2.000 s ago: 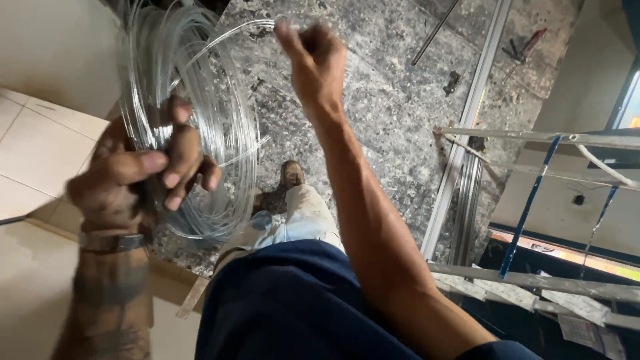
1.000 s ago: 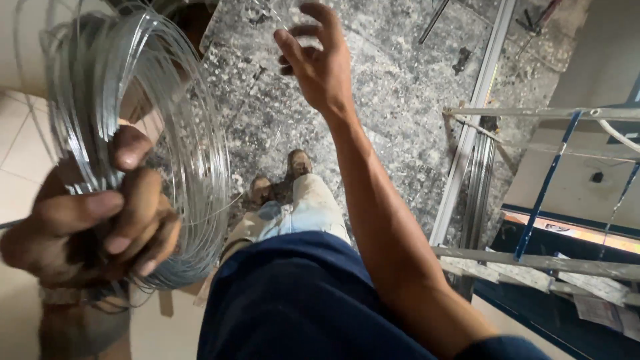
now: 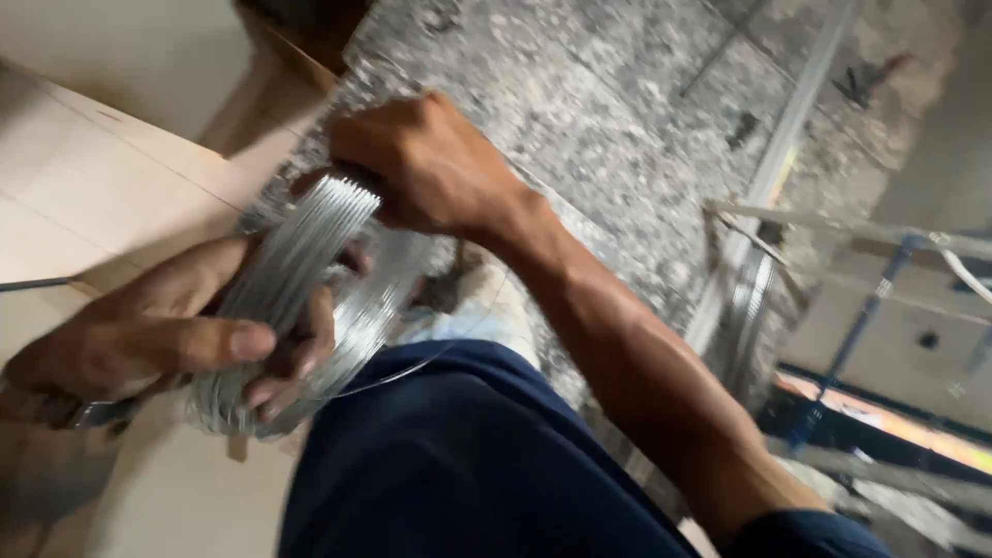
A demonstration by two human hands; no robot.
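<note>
A coil of shiny metal wire (image 3: 291, 263) hangs in front of my body, at the left of the view. My left hand (image 3: 186, 333) is closed around its near side, thumb on the outside and fingers through the loops. At the coil's top is my right hand (image 3: 411, 167), its back toward the camera and its fingers curled at the bundled strands. Those fingertips are mostly hidden, so their exact hold cannot be seen. A loose strand of wire (image 3: 411, 370) curves out from the coil across my dark blue shirt.
Below lies a paint-spattered grey surface (image 3: 604, 101) with long metal profiles (image 3: 798, 116) along its right. Red-handled pliers, or a similar tool (image 3: 868, 81), lie beyond them. A metal frame with a blue bar (image 3: 860, 325) stands at the right; pale tiles (image 3: 101, 170) are at the left.
My right hand, apart from the coil a second ago, has come down and left to its top. The coil's loops look gathered more tightly, and it sits closer to the middle of my body.
</note>
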